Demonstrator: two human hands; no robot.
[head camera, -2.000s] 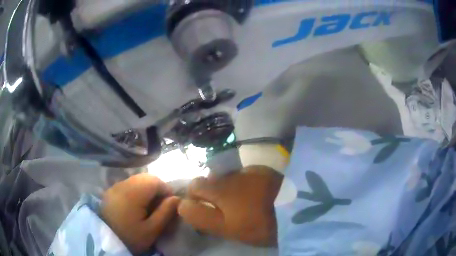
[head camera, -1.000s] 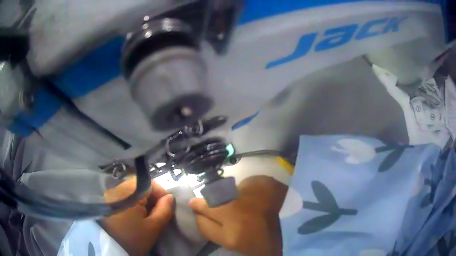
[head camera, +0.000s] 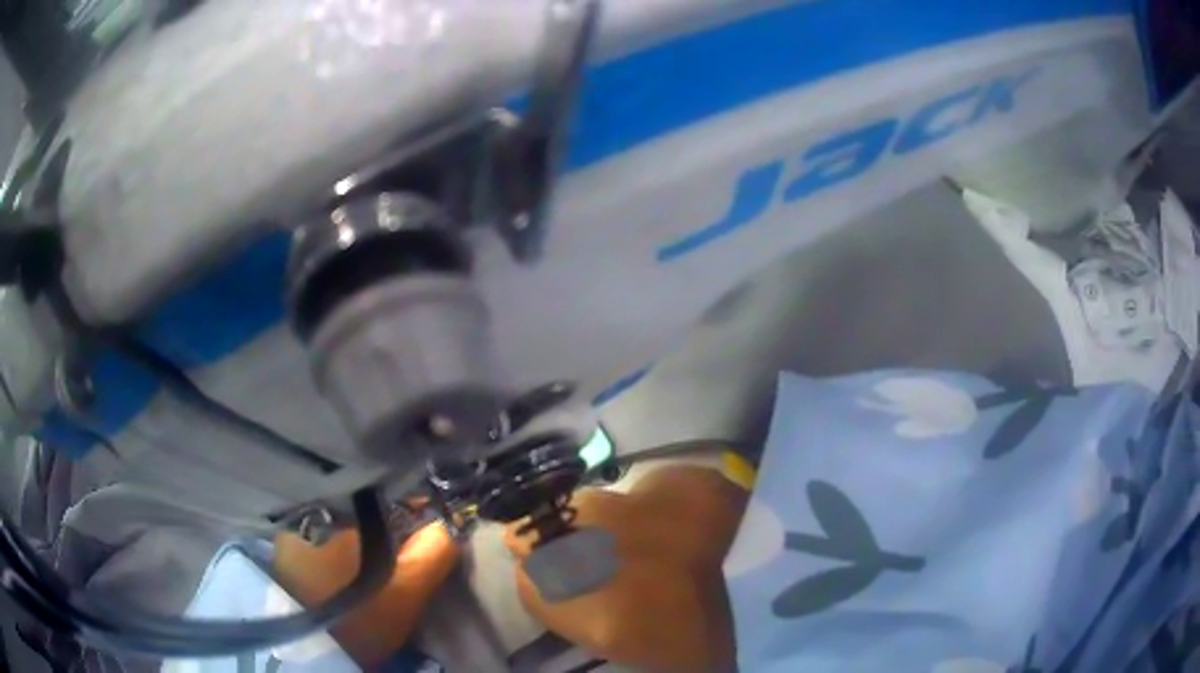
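The white sewing machine head (head camera: 619, 276) with a blue stripe and "JACK" lettering fills the upper view. Its round grey tension knob (head camera: 401, 355) hangs above the dark needle-area parts (head camera: 526, 480). My left hand (head camera: 375, 585) is at the lower left, partly covered by a dark curved machine part. My right hand (head camera: 645, 572) is to the right of it, partly behind a small grey block on the machine. Grey fabric (head camera: 467, 618) shows between the hands. Both hands' fingertips are hidden or blurred, so their grip cannot be told.
Grey cloth (head camera: 895, 283) lies behind the machine arm's underside, and more grey cloth (head camera: 119, 533) is at the left. White printed slips (head camera: 1112, 302) lie at the right. A short yellow strip (head camera: 738, 468) is beside my right wrist. My blue patterned sleeve (head camera: 948, 526) fills the lower right.
The view has moved closer to the machine head, so the knob appears larger and lower. The hands moved apart from their near-touching position and now sit lower, more covered by machine parts.
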